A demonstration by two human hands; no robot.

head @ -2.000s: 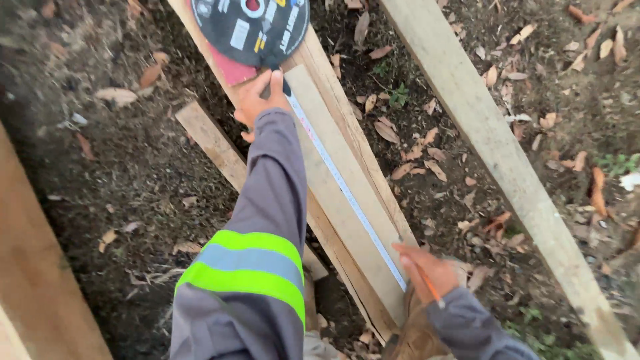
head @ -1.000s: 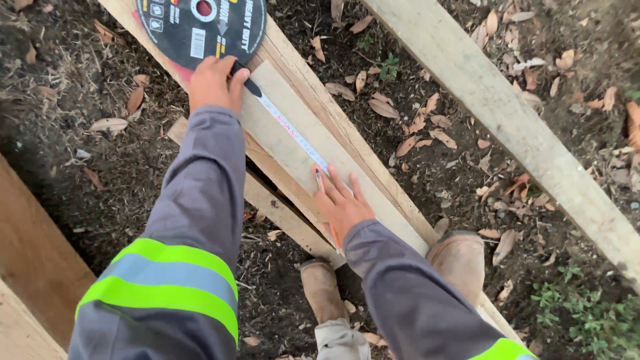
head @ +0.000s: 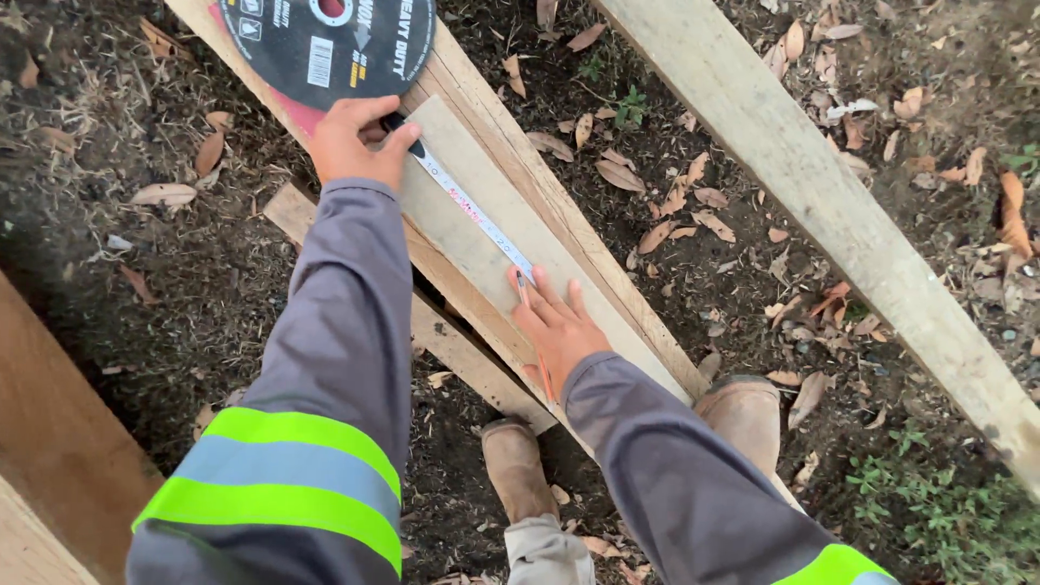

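A pale flat board [head: 487, 215] lies on wooden planks, with a white measuring tape [head: 474, 213] stretched along it. At the board's upper end my left hand [head: 357, 142] pinches the black end piece [head: 402, 132] of the tape between thumb and fingers. My right hand [head: 565, 329] rests on the board lower down, fingertips at the tape, with an orange pencil [head: 543, 370] held in it, its dark tip pointing up the board. A black abrasive cutting disc [head: 329, 49] lies just above my left hand, over a red patch; part of it is out of frame.
A long weathered beam [head: 812, 187] crosses the right side. Below the planks sits a shorter wood piece [head: 463, 353]. Thick timber [head: 57, 414] stands at the left. My two boots [head: 516, 471] are on leaf-strewn soil by the planks' lower end.
Two seconds ago my right hand was near the board's lower end; it has moved up along the tape towards my left hand. My left hand still holds the tape's upper end.
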